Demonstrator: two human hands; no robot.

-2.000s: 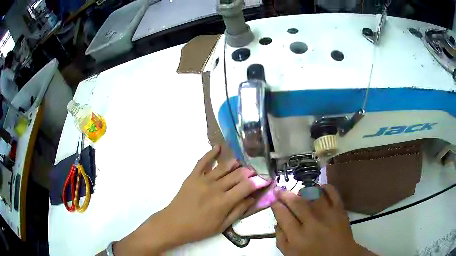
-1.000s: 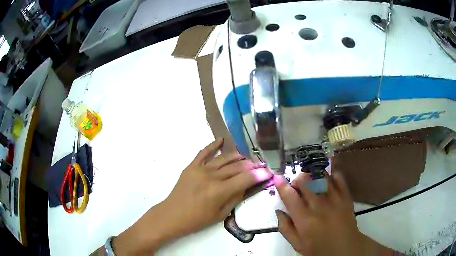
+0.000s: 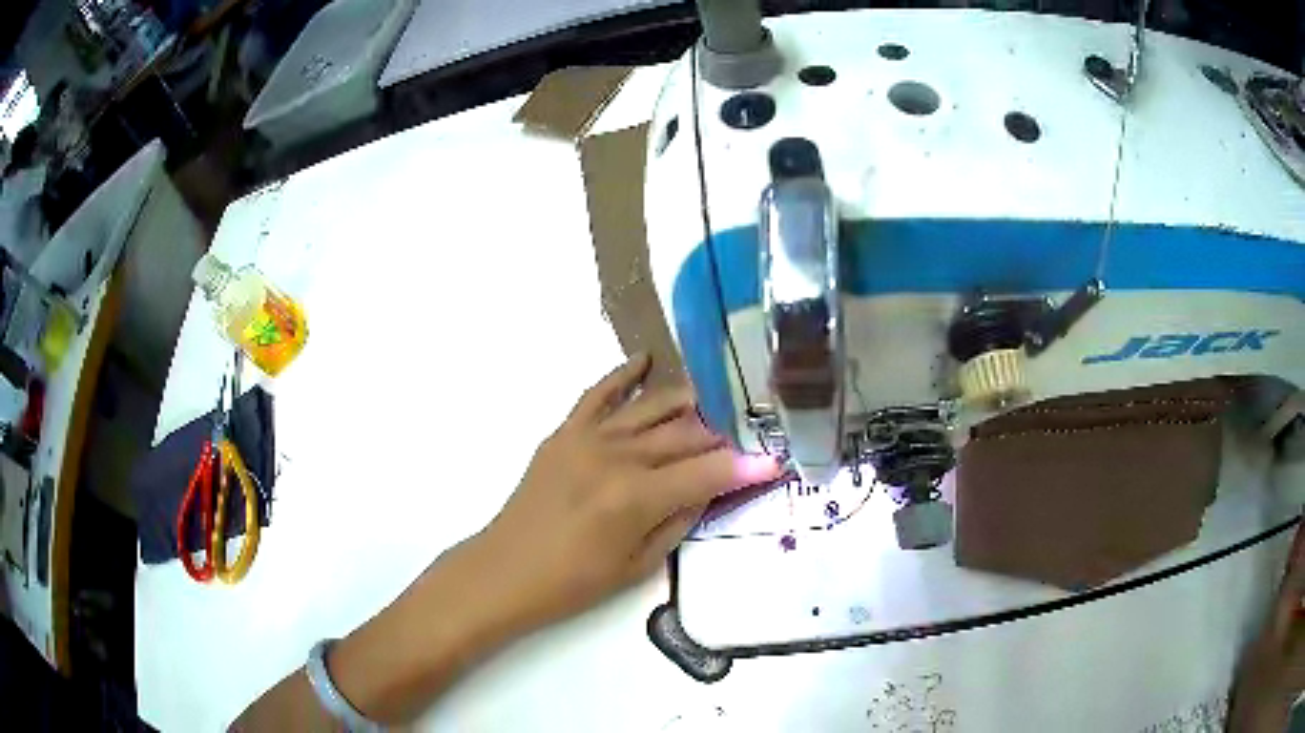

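Note:
My left hand point(image 3: 616, 480) lies flat with its fingertips beside the needle area, pressing on brown cloth at the left of the machine head. The brown cloth point(image 3: 618, 215) runs up along the machine's left side, with another brown piece point(image 3: 573, 100) at its upper end. The presser foot and needle are partly hidden by the machine head and my fingertips, under pink-white light. My right hand point(image 3: 1274, 659) is cut off by the right edge; its fingers cannot be made out. Stacked brown pocket pieces point(image 3: 1088, 487) lie under the machine arm, right of the needle.
The white sewing machine point(image 3: 916, 158) fills the upper right. On the white table point(image 3: 415, 358) at left are a small bottle point(image 3: 258, 322) and scissors point(image 3: 218, 501) on a dark cloth point(image 3: 160, 487). A white bin point(image 3: 326, 72) stands behind.
My right hand has left the needle area and moved to the far right edge, uncovering the needle plate. My left hand stays on the cloth. The brown strip beside the machine shows more widely.

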